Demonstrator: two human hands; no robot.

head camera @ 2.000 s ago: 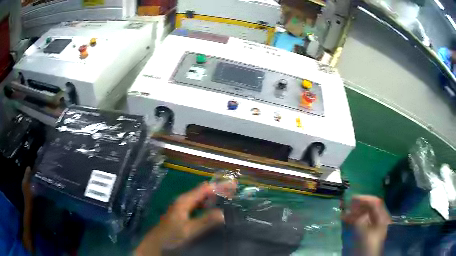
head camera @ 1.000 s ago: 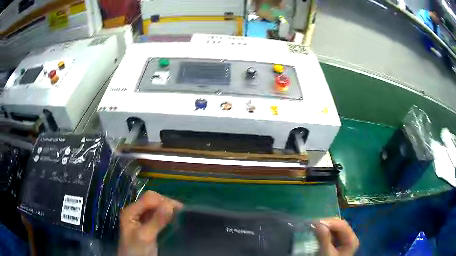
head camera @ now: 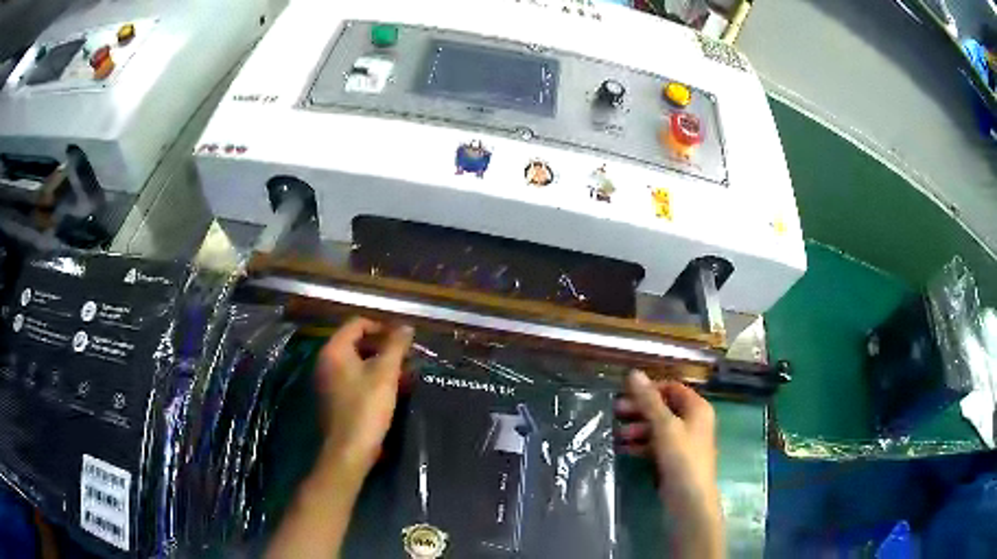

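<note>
A flat black retail box (head camera: pixel 492 459) in a shiny clear film bag lies in front of the heat sealer (head camera: pixel 503 142). White print, a product picture and a round gold seal show on its face. The film at its far edge reaches the sealing bar (head camera: pixel 470 317). My left hand (head camera: pixel 361 382) pinches the film at the box's far left corner. My right hand (head camera: pixel 669 420) pinches the film at the far right corner. Both hands are close to the bar.
Overlapping bagged black boxes (head camera: pixel 88 382) stand at the left of the sealer. A neighbouring sealer (head camera: pixel 98 87) is at the far left. At the right, a dark box (head camera: pixel 924 355) with film sticking up stands on the green bench (head camera: pixel 820 317). Blue clothing shows at the lower right.
Both hands have moved forward with the bagged box from the near edge of the view to the sealing bar. The box now lies flatter, its face visible. The camera view has shifted closer.
</note>
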